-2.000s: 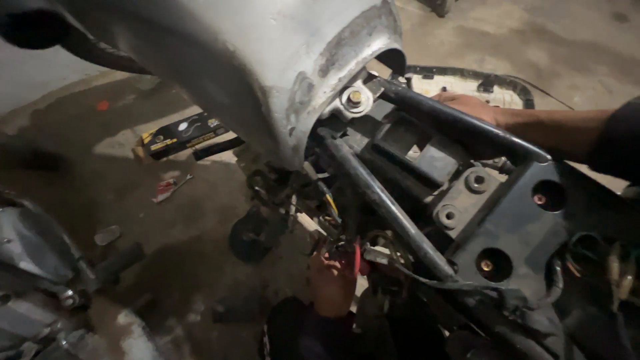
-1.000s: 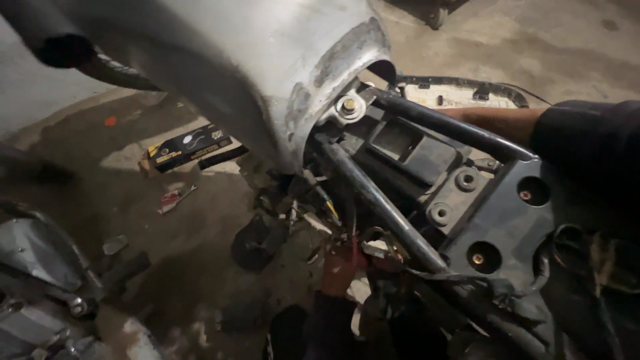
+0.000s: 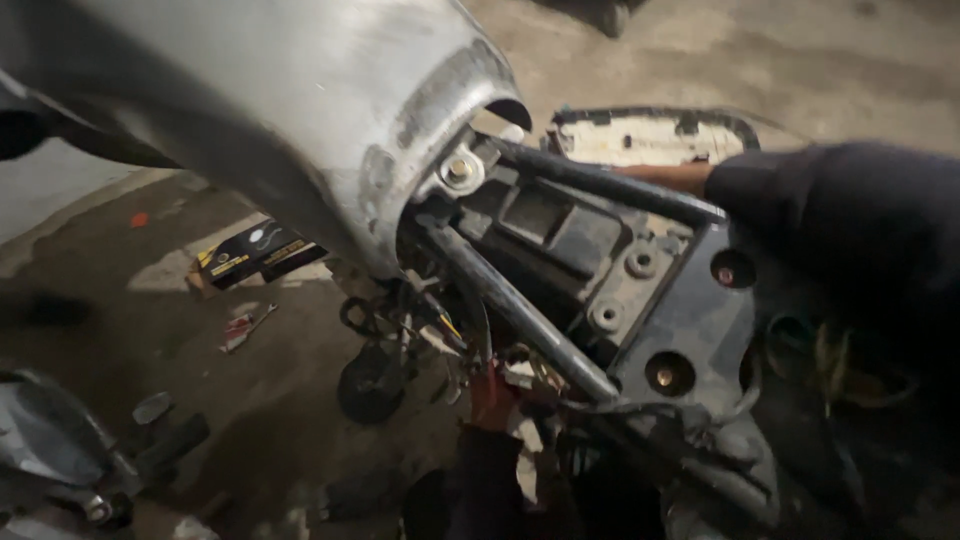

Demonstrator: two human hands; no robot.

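My left hand is at the lower middle, dim and blurred among wires and connectors beside the motorcycle frame. A red wire runs at its fingers; whether they grip it is unclear. My right hand reaches in from the right behind the upper black frame tube, its fingers hidden. Between this tube and the lower frame tube lies a black plastic tray with a rectangular recess. A bare metal fuel tank covers the upper left, with a bolt at its rear mount.
A black printed box lies on the floor at left, near a wrench. A pale, dark-edged panel is behind the frame. Another motorcycle's metal part stands at lower left. Loose wires hang at right.
My right hand has gone lower behind the upper tube; more of it showed two seconds ago. The tray's recess, not visible then, now shows. My left hand remains among the wires.
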